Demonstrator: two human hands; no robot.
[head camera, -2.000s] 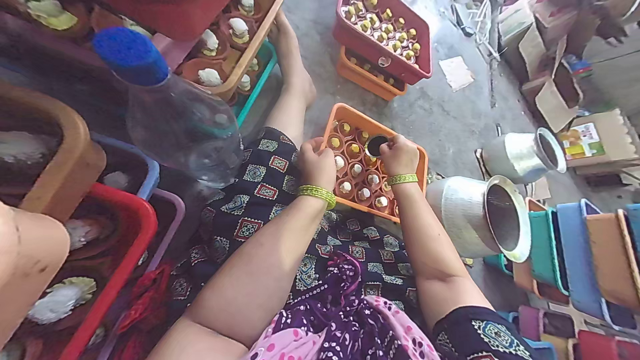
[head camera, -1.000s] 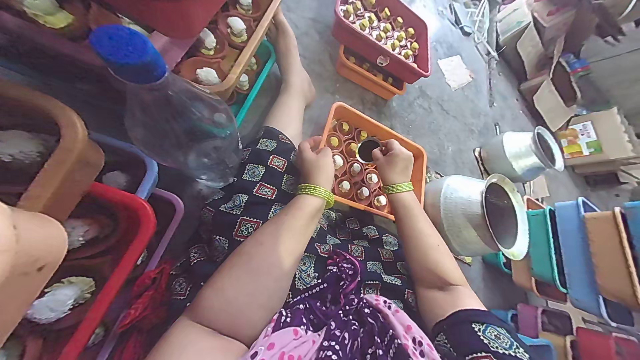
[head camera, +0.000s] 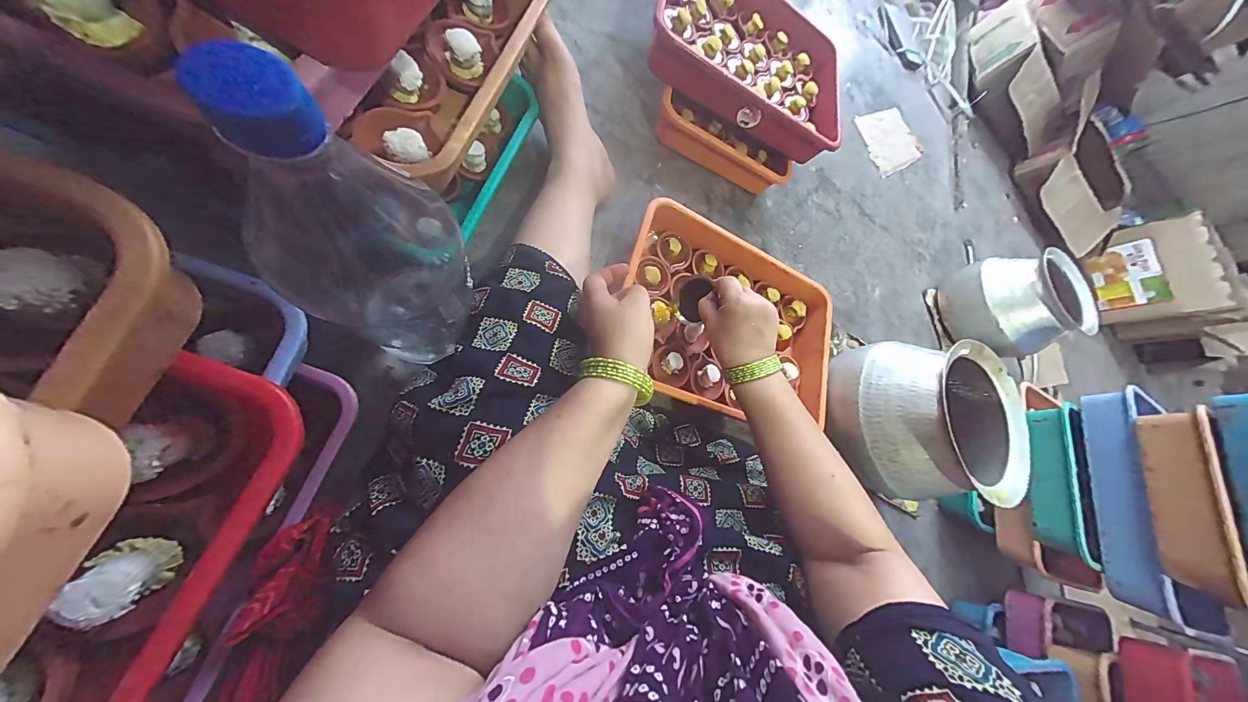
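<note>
An orange plastic tray (head camera: 827, 341) stands on the floor in front of me, tilted in view. It holds rows of small reddish-brown cups (head camera: 673, 249); those in the far rows are topped with yellow, several near ones with white. My right hand (head camera: 741, 322), palm down over the tray's middle, grips the rim of a small dark round container (head camera: 694, 298) above the cups. My left hand (head camera: 618, 317) is at the tray's left edge with fingers curled; whether it holds the rim or something small is hidden.
Two metal pots (head camera: 892, 419) lie right of the tray. Beyond it stand stacked crates (head camera: 838, 97) of yellow-topped cups. A blue-capped plastic bottle (head camera: 351, 234) and crates of larger cups, one with a red rim (head camera: 283, 439), are at left. Cardboard boxes (head camera: 1185, 263) and stacked coloured tubs (head camera: 1121, 487) are at right.
The dark container in my right hand has moved a little toward the left across the tray. More yellow shows on the cups near my left hand.
</note>
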